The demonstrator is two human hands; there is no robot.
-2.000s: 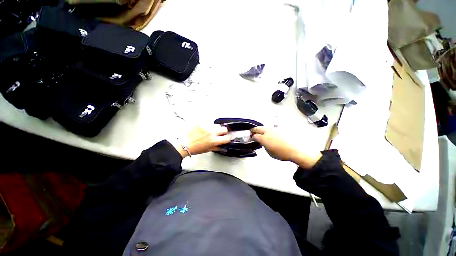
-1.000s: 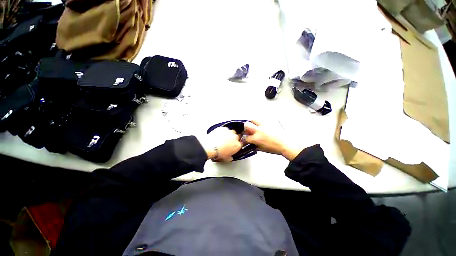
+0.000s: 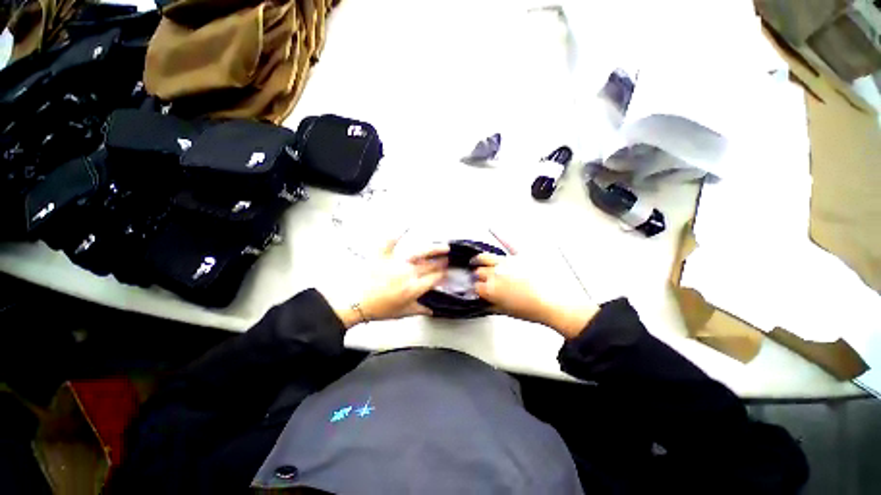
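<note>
A small black bag (image 3: 462, 306) lies on the table right in front of me, with its opening facing up. Something pale, perhaps white tissue (image 3: 458, 282), shows inside the opening. My left hand (image 3: 394, 288) holds the bag's left side, its fingers at the opening. My right hand (image 3: 526, 290) is at the right side, its fingertips inside the opening on the pale filling. The fingers are slightly blurred and hide parts of the rim.
Finished black bags (image 3: 237, 155) are piled at left, brown bags (image 3: 217, 48) behind them. Black strap bundles (image 3: 552, 174) lie ahead right. White paper (image 3: 753, 232) and kraft paper (image 3: 855, 193) cover the right. Small white pieces (image 3: 359, 220) lie left of the bag. A red carton (image 3: 101, 416) is at lower left.
My left hand has drawn back to the bag's left side, so the opening and pale filling show again. The view has shifted slightly.
</note>
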